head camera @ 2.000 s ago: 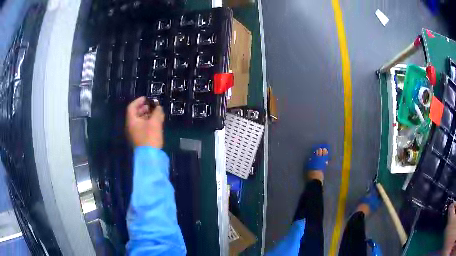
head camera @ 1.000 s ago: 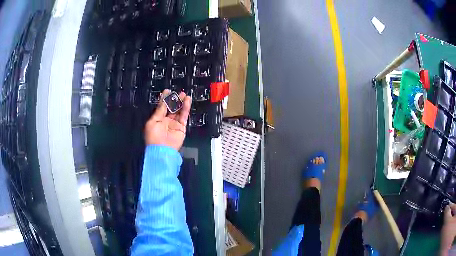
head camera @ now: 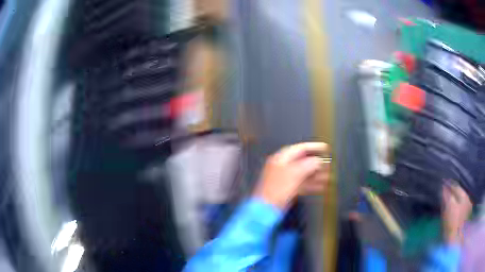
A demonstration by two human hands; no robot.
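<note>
The picture is strongly blurred. My left hand [head camera: 295, 172], in a blue sleeve, is over the aisle at lower centre. Its fingers pinch a small square part [head camera: 325, 159], seen only as a thin pale edge. My right hand [head camera: 456, 204] is at the near edge of a black blister tray [head camera: 436, 127] at the right; blur hides whether it grips the tray. A red tape tag [head camera: 409, 96] marks that tray's left edge. Another black blister tray [head camera: 141, 90] lies at the left, with a red tag [head camera: 186, 104] at its right edge.
Between the two benches runs grey floor with a yellow line [head camera: 320, 90]. A white bin [head camera: 376, 122] with green contents stands left of the right tray. A brown carton [head camera: 205, 74] and a pale panel [head camera: 220, 162] are beside the left tray.
My left hand has moved right from the left tray to over the aisle, with the small part between its fingers. The view has swung right, and more of my right hand shows.
</note>
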